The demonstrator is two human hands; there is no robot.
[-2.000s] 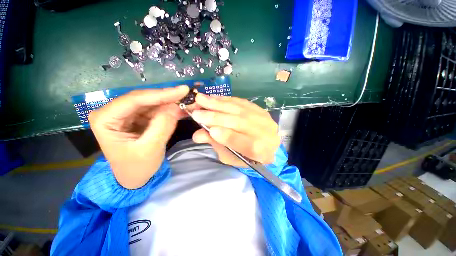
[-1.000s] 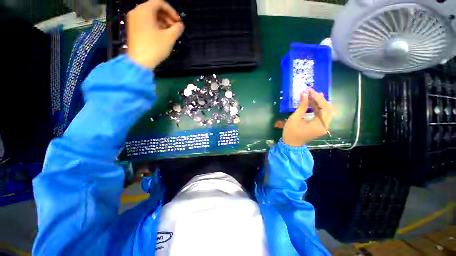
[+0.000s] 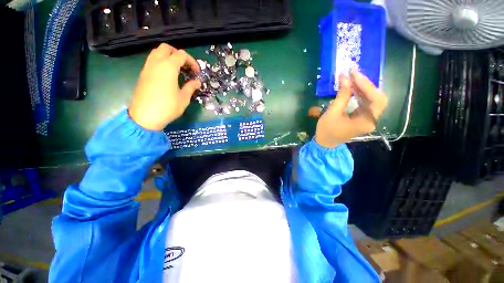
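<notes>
My left hand is at the left edge of the pile of small round components, thumb and fingers curled around something dark; whether it grips a piece cannot be told. The pile mixes dark, silver and whitish pieces on the green mat. My right hand is at the near end of the blue parts bin, fingertips over its small whitish pieces. It holds the thin tweezers, whose end sticks out past the palm; their tips are hidden or blurred.
A blue sheet with white-outlined squares lies at the bench's near edge. A black tray with shiny parts is behind the pile. Patterned blue strips lie far left. A tan piece is near the bin. A fan and black crates are right.
My left hand has gone from holding a component, to over the black tray, to the pile. My right hand has moved from the component to the bin and stays there with the tweezers.
</notes>
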